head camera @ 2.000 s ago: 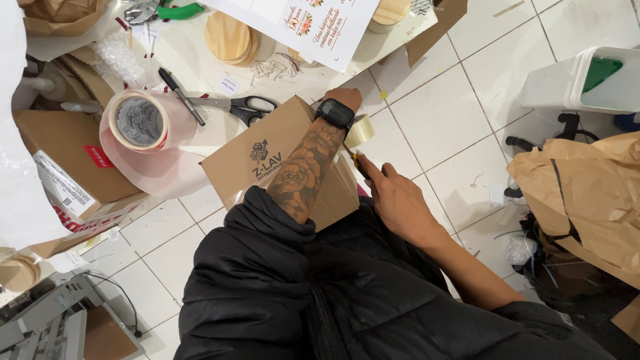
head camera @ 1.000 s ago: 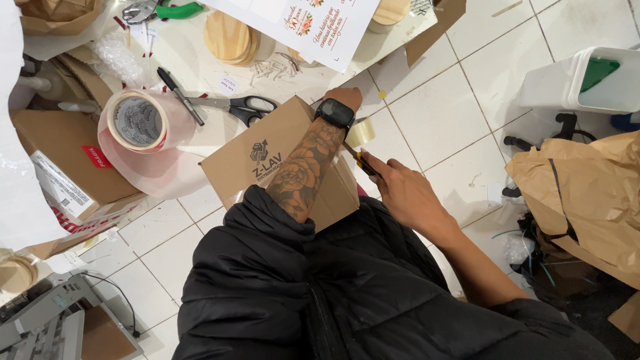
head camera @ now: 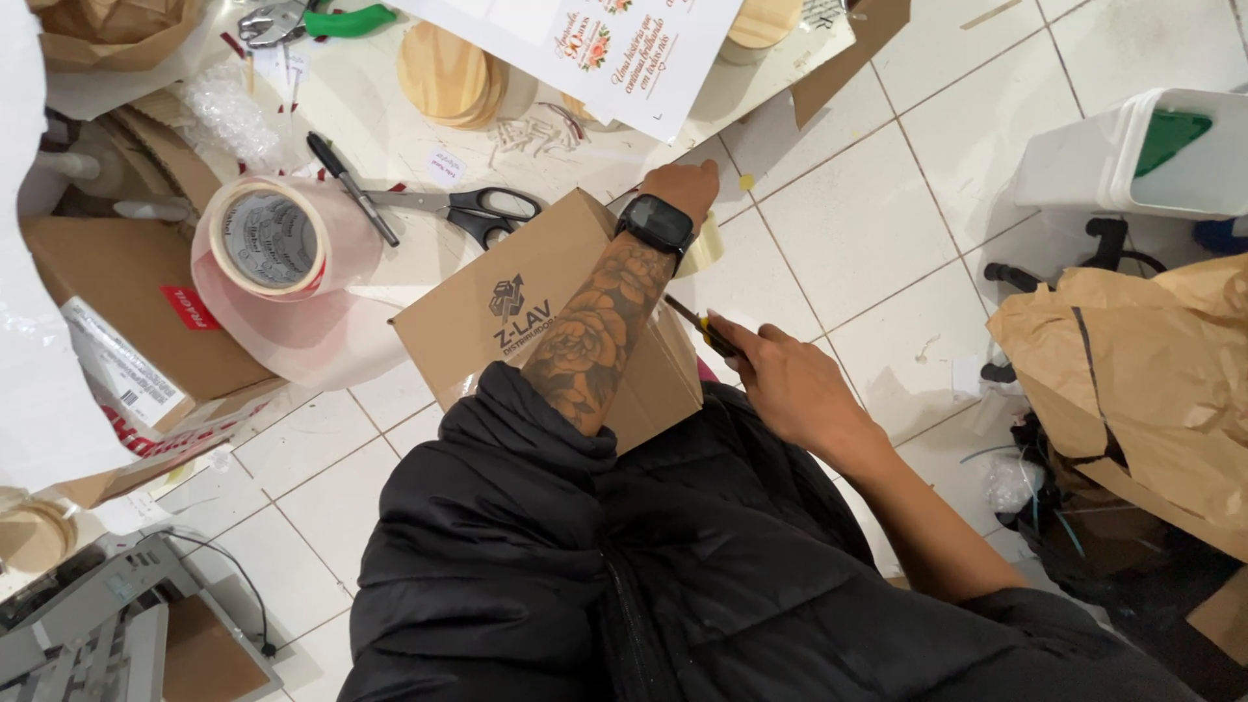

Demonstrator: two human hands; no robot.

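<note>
A brown cardboard box [head camera: 487,322] with printing on its side lies tilted between the worktable and my lap. My left forearm crosses over it, and my left hand [head camera: 682,190], with a black smartwatch at the wrist, is at its far edge with fingers bent; what they hold is hidden. A roll of clear tape [head camera: 702,249] shows just beyond the watch, partly behind the wrist. My right hand [head camera: 795,385] grips a yellow and black utility knife [head camera: 720,338], its tip pointing at the box's right edge near the tape.
Black-handled scissors [head camera: 478,210], a black marker [head camera: 353,190], a large label roll [head camera: 268,239], wooden discs [head camera: 448,78], green-handled pliers [head camera: 322,21] and printed sheets [head camera: 624,58] lie on the worktable [head camera: 390,146]. A white bin [head camera: 1082,161] and brown paper [head camera: 1141,380] are at right, on the floor side.
My right hand with the knife has shifted slightly away from my left wrist, and more of the knife shows. The left hand and the box look almost unmoved.
</note>
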